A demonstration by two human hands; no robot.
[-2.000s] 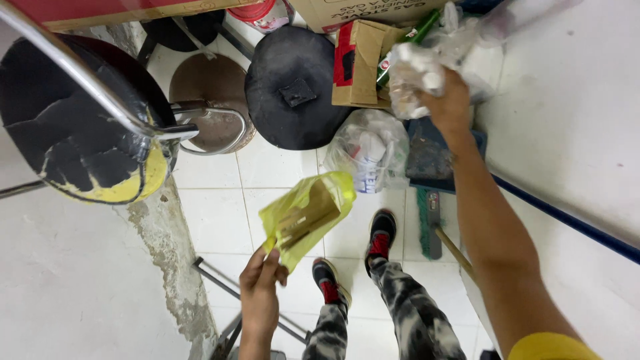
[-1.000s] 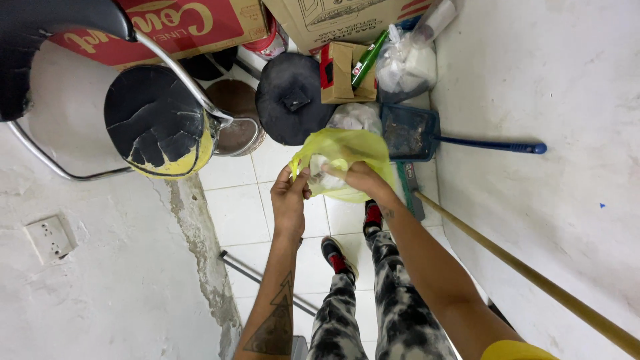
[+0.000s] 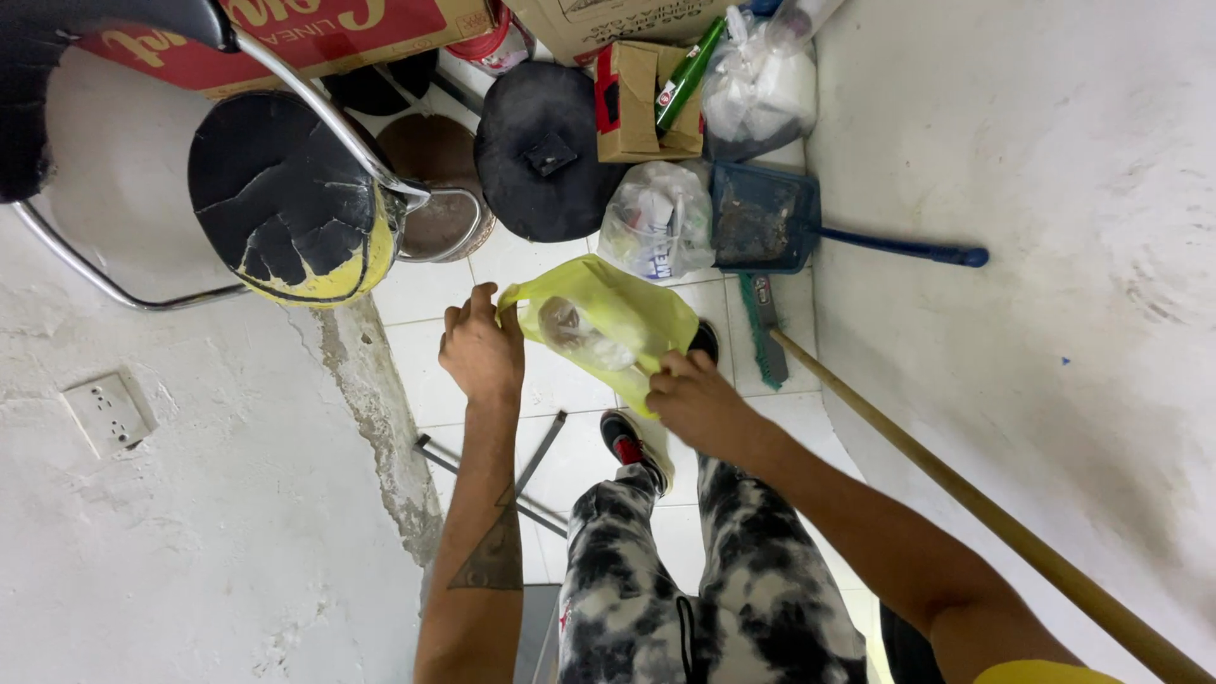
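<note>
A thin yellow plastic bag [image 3: 655,309] is stretched between my hands above the tiled floor. My left hand [image 3: 483,340] grips its left edge, and my right hand [image 3: 698,399] pinches the edge on the lower right. Inside the bag lie crumpled whitish plastic [image 3: 608,350] and a round brownish thing that I cannot make out. Just beyond it on the floor stands a clear plastic bag of rubbish [image 3: 657,223]. A blue dustpan [image 3: 765,218] is beside that one, close to a green-bristled broom head [image 3: 763,328].
A broom handle [image 3: 950,475] slants across the right side. Farther off are a small cardboard box [image 3: 632,95] with a green bottle [image 3: 689,78], a tied white bag [image 3: 760,90] and a round black seat [image 3: 551,152]. A torn padded stool [image 3: 285,190] and chrome chair frame [image 3: 313,100] stand at left.
My right hand held whitish plastic near the box two seconds ago, then was at the yellow bag's opening. Now it grips the bag's edge, and whitish plastic lies inside.
</note>
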